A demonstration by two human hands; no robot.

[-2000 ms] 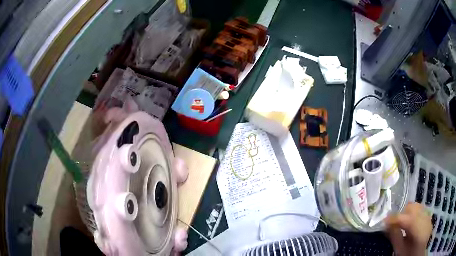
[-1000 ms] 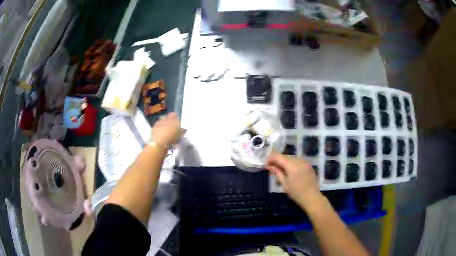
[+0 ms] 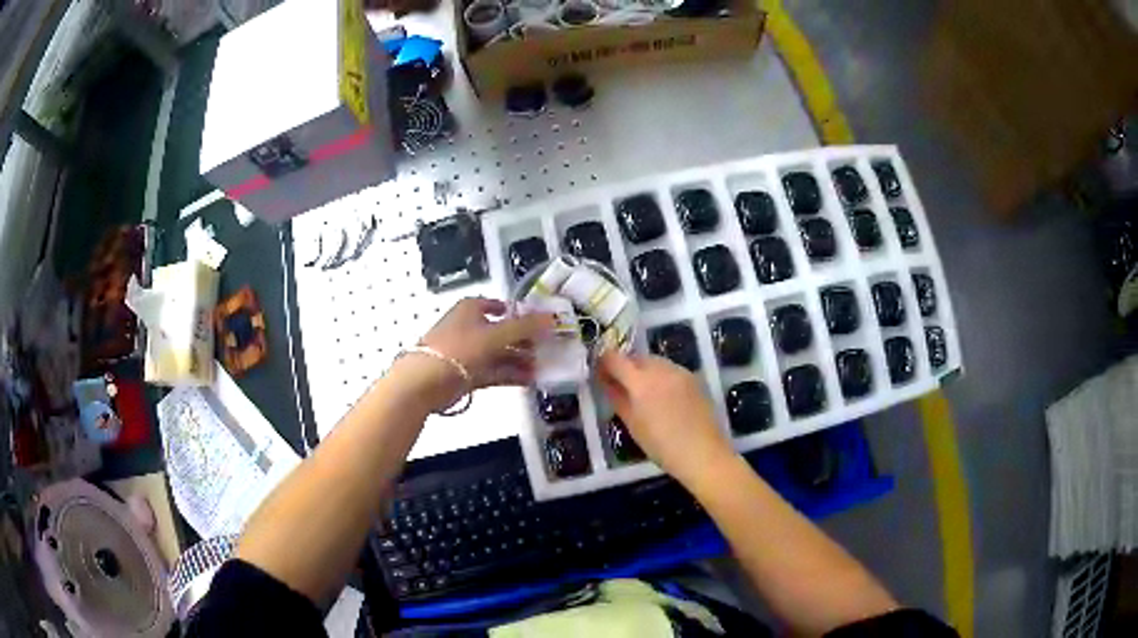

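The clear round tub (image 3: 632, 312) stands over the near-left part of the blister tray (image 3: 917, 389). Banded white label rolls (image 3: 594, 297) lie in it. My left hand (image 3: 481, 343), bare with a thin bracelet at the wrist, is at the tub's left side, its fingers on a white label piece (image 3: 560, 359) at the near rim. My right hand (image 3: 661, 405), bare, has its fingertips at the tub's near right rim. The fingers hide part of the rim. The tray holds rows of glossy black devices (image 3: 716, 268).
A dark square fixture (image 3: 452, 248) sits on the white perforated bench (image 3: 374, 299), left of the tray. A black keyboard (image 3: 468, 530) lies nearest me. A white box (image 3: 293, 106) and a brown carton (image 3: 612, 52) are behind. A pink fan (image 3: 106, 561) stands at far left.
The view has swung right and shows more of the tray. My left hand has moved from above the bench to the tub. My right hand stays at the tub's rim.
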